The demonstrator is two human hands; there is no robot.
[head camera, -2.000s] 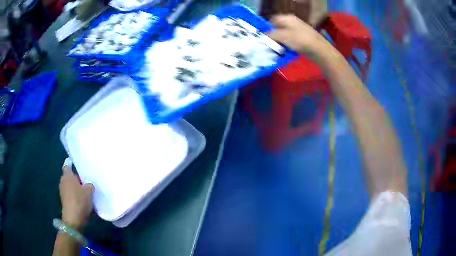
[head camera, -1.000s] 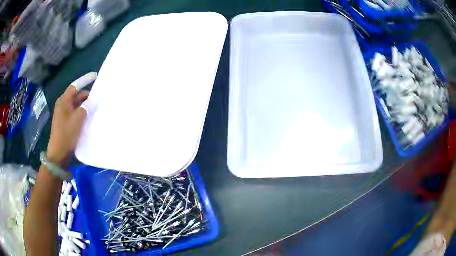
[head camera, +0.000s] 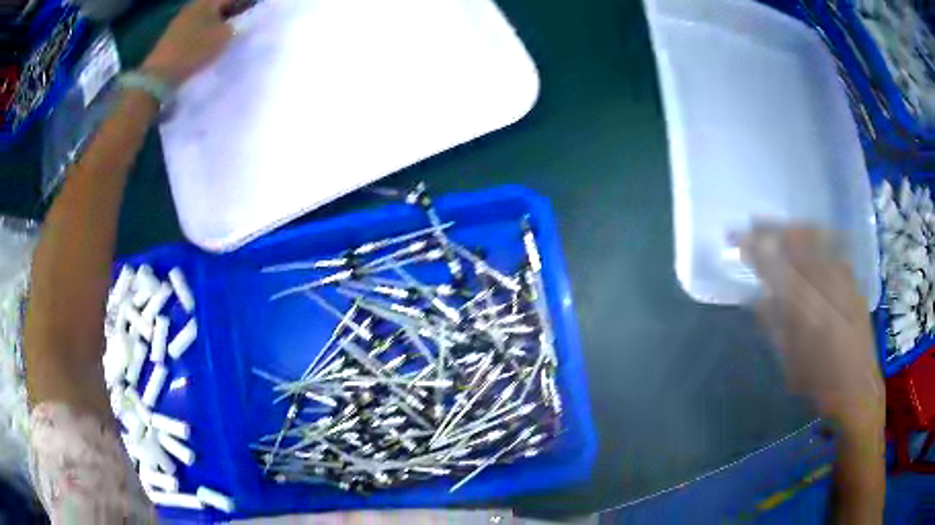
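Note:
My left hand [head camera: 200,39] is at the upper left, at the left edge of a bright white tray [head camera: 359,92], and appears to grip it; its fingertips are partly cut off by the top edge. This tray's near corner lies just beyond the blue divided tray [head camera: 574,359]. My right hand [head camera: 810,318] is blurred and overlaps the near rim of a second white tray [head camera: 759,133]; its finger pose is unclear. Thin stem assemblies [head camera: 410,379] lie tangled in the blue tray's right compartment, and white sleeves [head camera: 154,359] lie in its left one.
Another blue tray with white assemblies [head camera: 902,267] is at the right edge. A red stool [head camera: 912,410] shows below it, by the blue floor. Clear plastic bags [head camera: 87,108] are at the upper left, and a blue tray of dark parts [head camera: 41,67] is beyond. The tabletop is dark green [head camera: 636,390].
The left white tray has moved up and away, uncovering more of the blue divided tray. My right hand has come in to the right white tray. The view has shifted toward the blue tray.

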